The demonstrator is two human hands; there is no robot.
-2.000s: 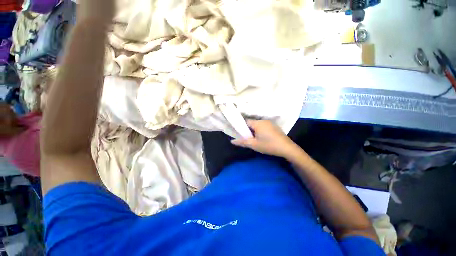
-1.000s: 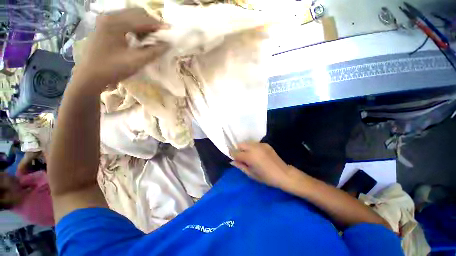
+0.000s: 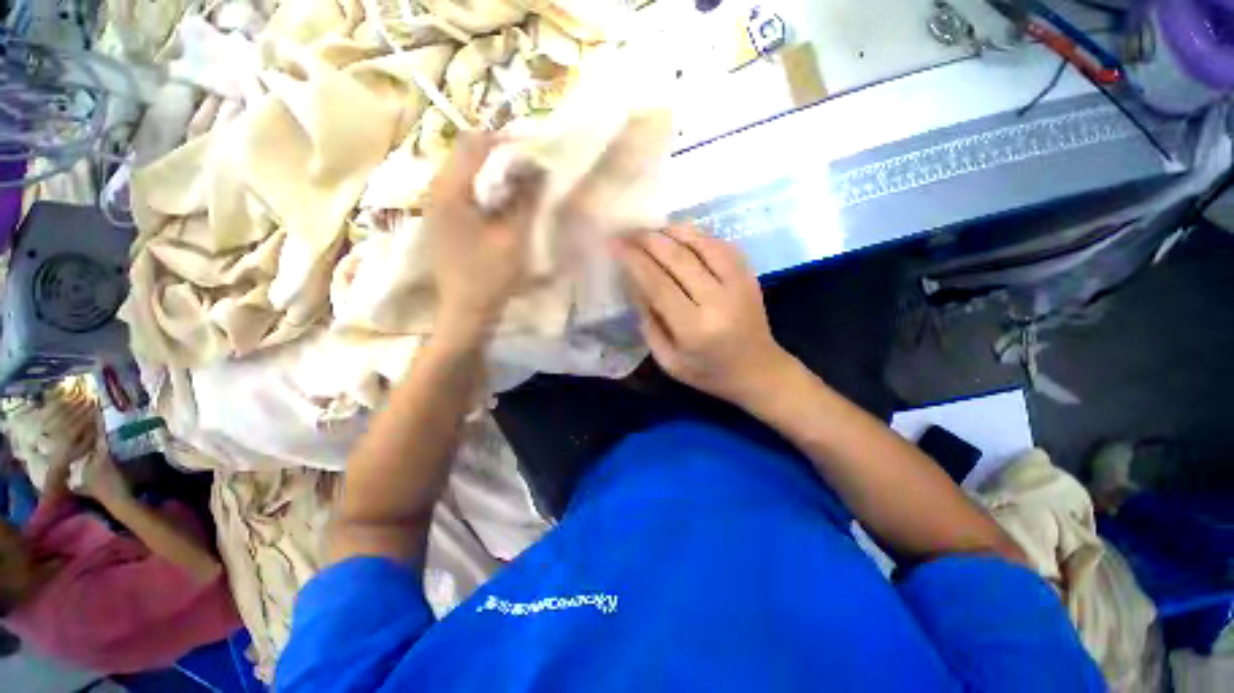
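A large crumpled heap of cream cloth (image 3: 291,163) lies on the white table at left and centre, and paler cloth hangs over its front edge. My left hand (image 3: 487,230), blurred, is shut on a bunched cream fabric piece (image 3: 589,176) above the table's front edge. My right hand (image 3: 697,305) is just right of it, back upward, with its fingertips at the blurred right edge of that piece. I cannot tell if the right fingers pinch it.
A ruler scale (image 3: 947,169) runs along the front edge. Snips (image 3: 1069,48), a small metal part (image 3: 951,23), a tan block (image 3: 803,73) and a purple-topped container (image 3: 1191,48) are at upper right. A phone (image 3: 947,455) lies on paper, lower right. A person in reddish (image 3: 122,575) works at left.
My left hand has come down and toward the centre with the cloth. My right hand has moved up to the table edge beside it. The stretched cloth between them is now bunched.
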